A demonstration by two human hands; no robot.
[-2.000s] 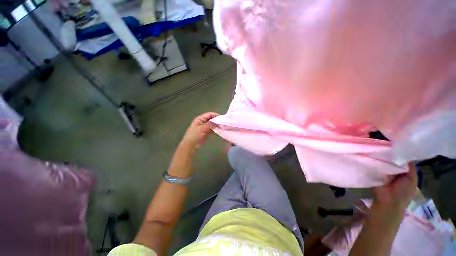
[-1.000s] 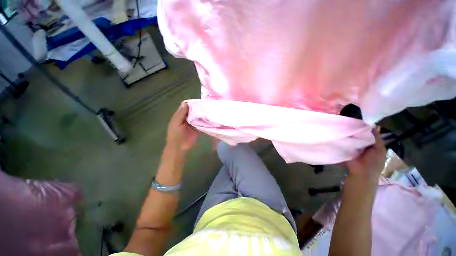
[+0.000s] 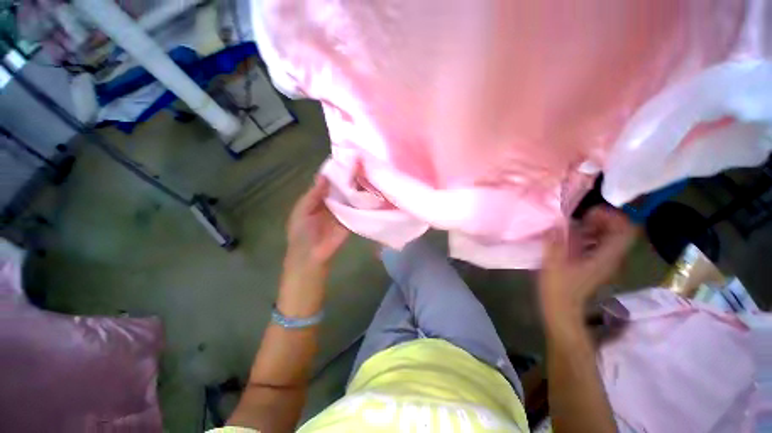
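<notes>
A shiny pale-pink blouse (image 3: 491, 101) fills the upper right of the view, its hem folded and bunched up at the bottom. Its wide white sleeve cuff (image 3: 677, 131) hangs at the right. My left hand (image 3: 315, 221) holds the left end of the hem, fingers partly behind the cloth. My right hand (image 3: 590, 254) is blurred at the right end of the hem, fingers bent against the cloth edge. No tool can be made out in it.
Another pink garment (image 3: 80, 364) hangs at the lower left. More pink cloth (image 3: 686, 359) lies on a side surface at the lower right, beside papers. A rack leg with a caster (image 3: 212, 221) stands on the floor at left. A table with blue cloth (image 3: 144, 89) is at upper left.
The hem was stretched nearly straight between both hands and is now bunched and slacker. My right hand has moved left and turned. The white cuff now hangs more open.
</notes>
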